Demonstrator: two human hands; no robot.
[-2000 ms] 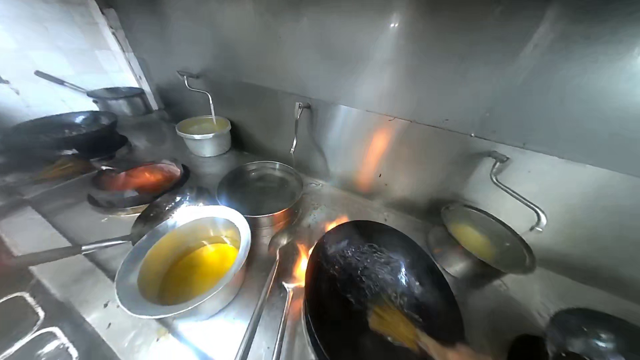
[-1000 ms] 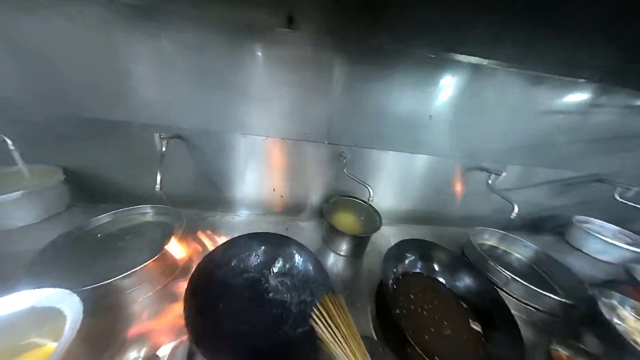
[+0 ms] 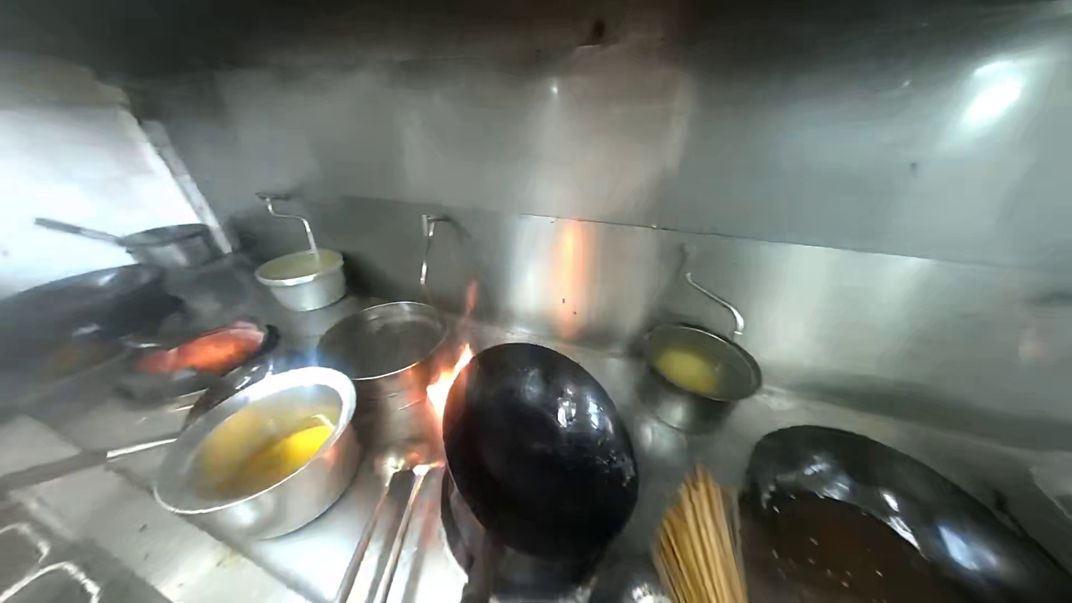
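Note:
Neither of my hands shows in the current view. A black wok [image 3: 536, 452] tilts over a burner at lower centre, its inside dark and shiny, with flames [image 3: 448, 381] at its left edge. Just right of it, a bamboo wok brush [image 3: 702, 536] has its bristles pointing up; its lower end is cut off by the frame. Two long-handled metal utensils [image 3: 394, 532] lie side by side left of the wok. A metal pot [image 3: 260, 444] with yellow liquid stands farther left.
Another wok [image 3: 837, 519] with dark liquid sits at right. Behind are a pot with yellowish contents [image 3: 699, 377], a round metal pan [image 3: 385, 339] and a pale pot [image 3: 303, 280] under a bent tap. At left, red-orange contents fill a pan [image 3: 205, 347].
The view has swung left since one second ago. The brush was over the wok's inside two seconds ago and is now to its right. The dark strands seen in the wok then no longer show.

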